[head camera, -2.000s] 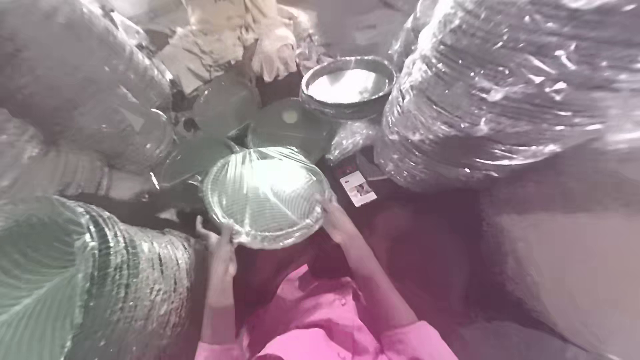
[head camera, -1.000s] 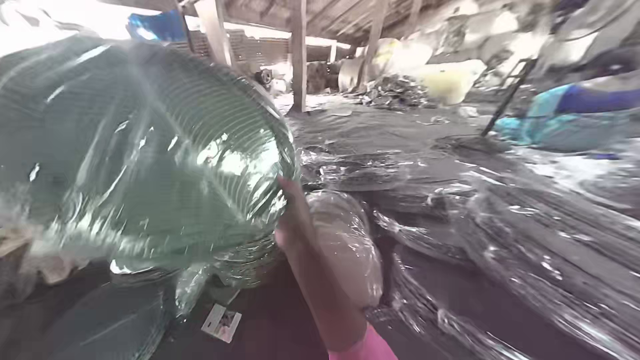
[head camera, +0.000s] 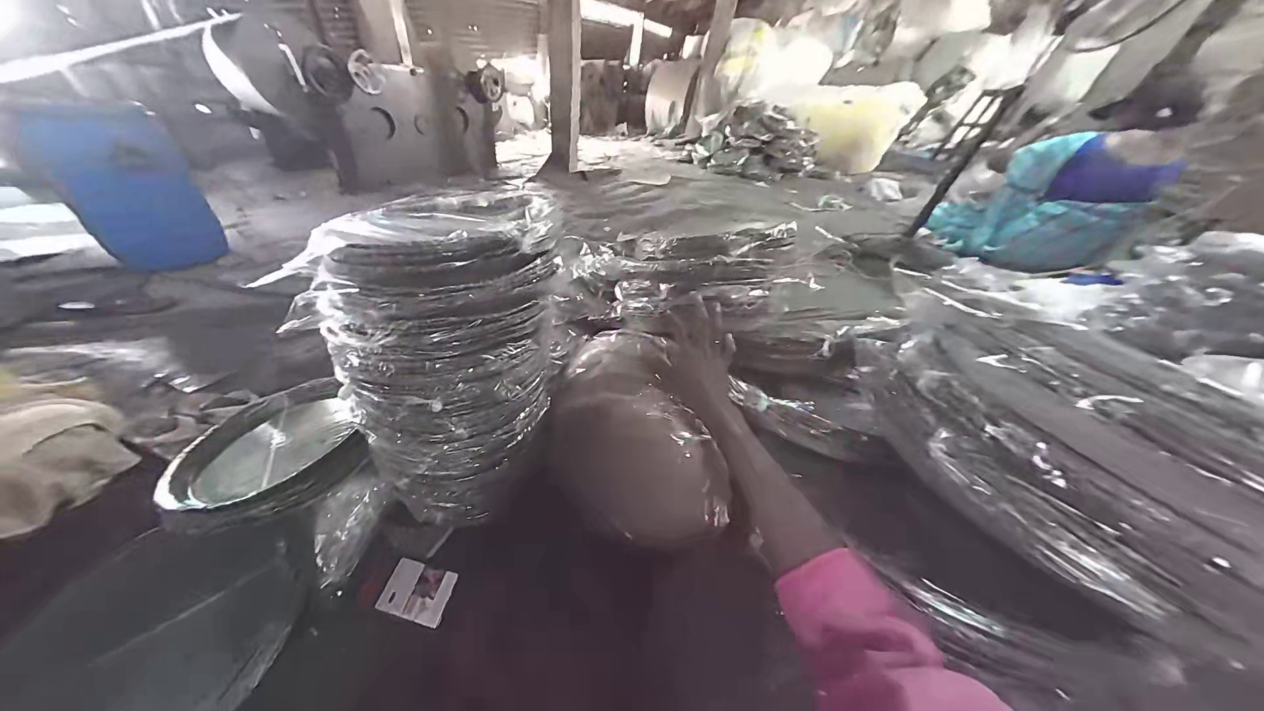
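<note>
My right hand (head camera: 699, 348), in a pink sleeve, reaches forward with its fingers apart against the far right side of a rounded brownish bundle (head camera: 640, 449) in clear plastic film. Whether its fingertips press on the film is hard to see. Left of that bundle stands a tall stack of round, plate-like pieces (head camera: 444, 365), wrapped in clear film with loose film at the top. A shallow round pan (head camera: 267, 454) with a pale rim lies tilted beside the stack. My left hand is out of view.
Large film-wrapped stacks (head camera: 1047, 444) lie at the right. A small printed card (head camera: 418, 592) is near the stack's foot. A blue barrel (head camera: 123, 188) stands at the back left, machinery (head camera: 405, 123) behind. A person in turquoise and blue (head camera: 1066, 197) sits at the back right.
The view has swung up from my lap. My right hand has left the green wrapped stack it touched one second ago and is now at the brownish bundle. My left hand, seen two seconds ago, is gone from view.
</note>
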